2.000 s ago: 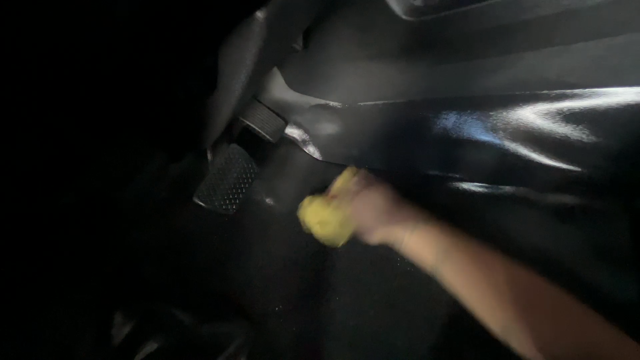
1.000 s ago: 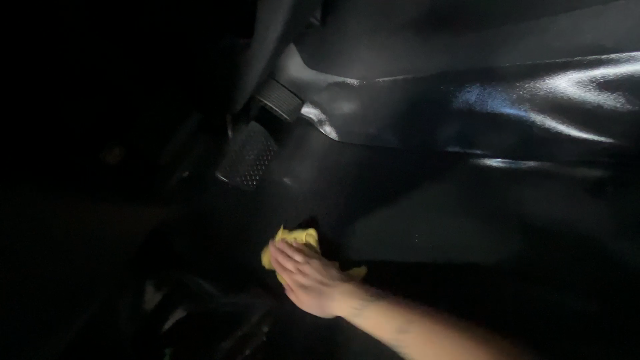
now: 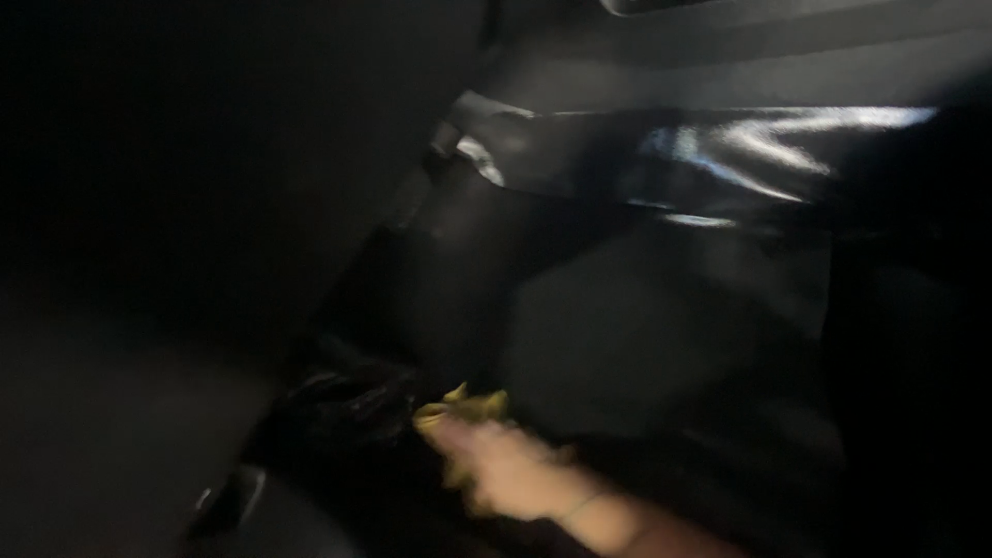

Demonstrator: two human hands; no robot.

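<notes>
My right hand (image 3: 504,465) reaches in from the lower right of the head view, blurred, its fingers around a crumpled yellow cloth (image 3: 496,404). Parts of the cloth stick out past the fingertips and below the palm. Both are low in a dark vehicle footwell, at or just above the dark floor surface (image 3: 620,349); whether they touch it cannot be told. My left hand is out of view.
A glossy dark trim panel (image 3: 589,155) with bright reflections runs across the upper right. Dark, shiny, unclear shapes (image 3: 349,395) lie left of the cloth. A small part with bright edges (image 3: 232,496) shows at lower left. Deep shadow hides much.
My right hand has moved downward with the yellow cloth, away from the trim panel. The textured pedal seen clearly at the left before is now hard to make out.
</notes>
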